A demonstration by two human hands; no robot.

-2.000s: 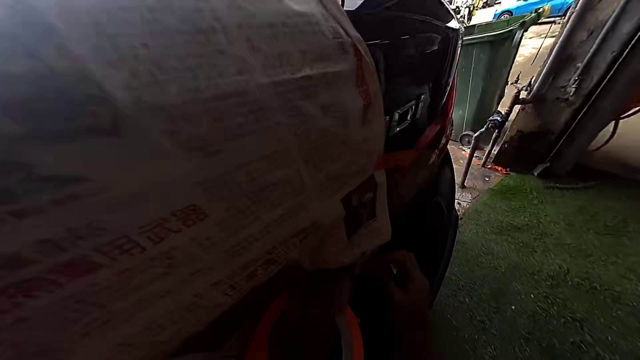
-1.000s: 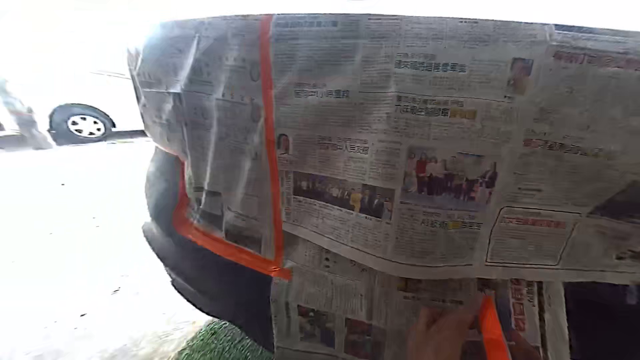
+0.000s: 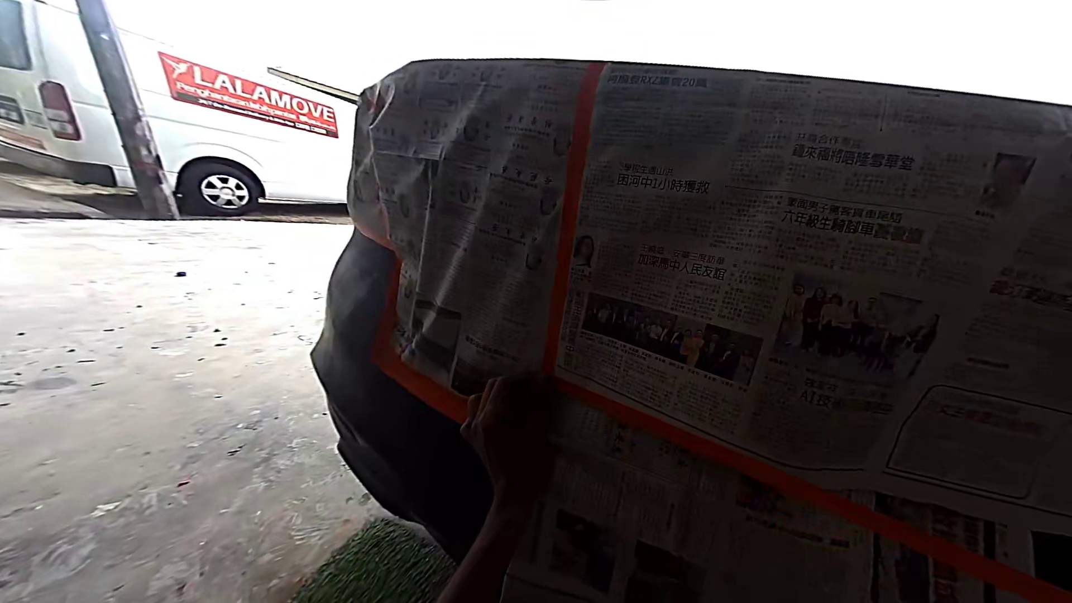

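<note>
Newspaper sheets (image 3: 670,243) cover the upper part of a dark vehicle body part (image 3: 394,444), probably a bumper. A vertical strip of orange masking tape (image 3: 572,209) crosses the sheets, and another orange strip (image 3: 419,394) edges the lower left. My left hand (image 3: 511,435) is at the lower end of the vertical strip, fingers bent against the tape and paper; shadow hides whether it grips the tape. From beside this hand a long orange strip (image 3: 754,473) slants down to the right, over the upper sheet's lower edge and a lower newspaper sheet (image 3: 636,519). My right hand is out of view.
On the left is a pale concrete floor (image 3: 167,377), with a patch of green artificial turf (image 3: 377,565) below the vehicle. Behind stand a metal post (image 3: 130,109) and a white van (image 3: 251,159) bearing writing.
The view has swung widely since the oldest frame. One second ago no orange strip lay along the upper sheet's lower edge to the right; now one slants across there. A hand seen lower right is no longer there.
</note>
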